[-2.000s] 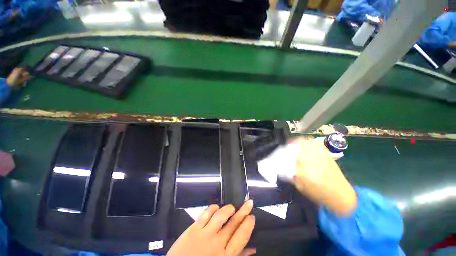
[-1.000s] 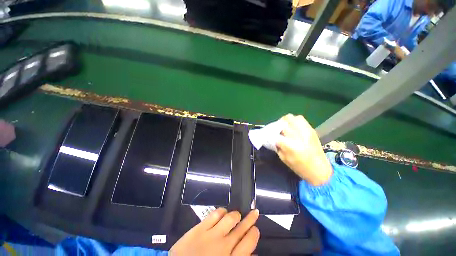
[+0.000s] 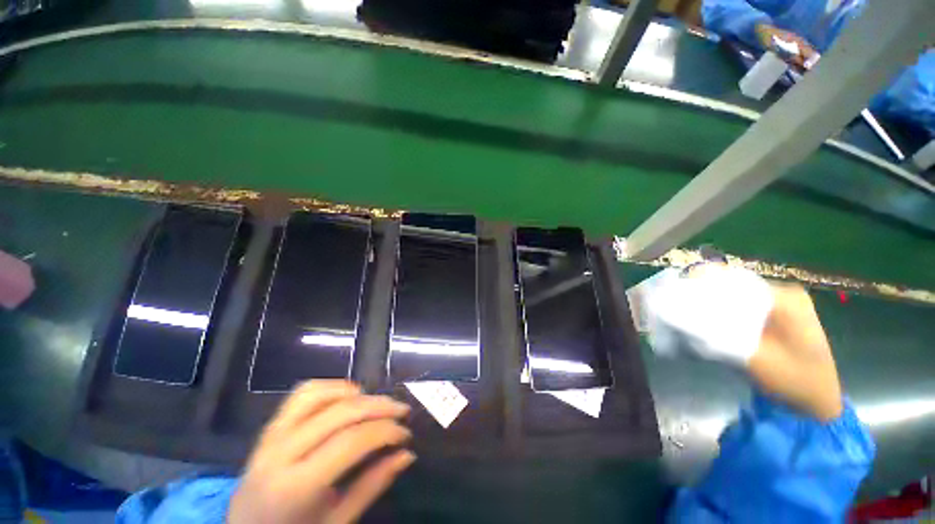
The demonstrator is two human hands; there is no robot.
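Note:
A black foam tray (image 3: pixel 498 409) lies on the dark green bench with several smartphones in its slots, glossy dark faces up and lamp streaks on them. The rightmost phone (image 3: pixel 562 307) is uncovered. White triangular labels show below the two right phones, one under the third phone (image 3: pixel 439 401). My right hand (image 3: pixel 787 343) holds a bunched white wipe (image 3: pixel 709 310) right of the tray, over the spot where a round-topped bottle stood; the bottle is mostly hidden. My left hand (image 3: pixel 326 445) is over the tray's front edge, below the second phone (image 3: pixel 313 297), fingers loosely bent, holding nothing.
A green conveyor belt (image 3: pixel 308 133) with a chipped edge runs behind the tray. A slanted grey post (image 3: pixel 759 154) rises at the right. Black trays (image 3: pixel 472 23) are stacked beyond. Another person's blue sleeve (image 3: pixel 912 97) shows top right. A pink object (image 3: pixel 14 280) is at the left edge.
My right hand and wipe have moved right, off the rightmost phone to beside the tray. My left hand has moved left from between the two right phones. The tray on the belt has left view.

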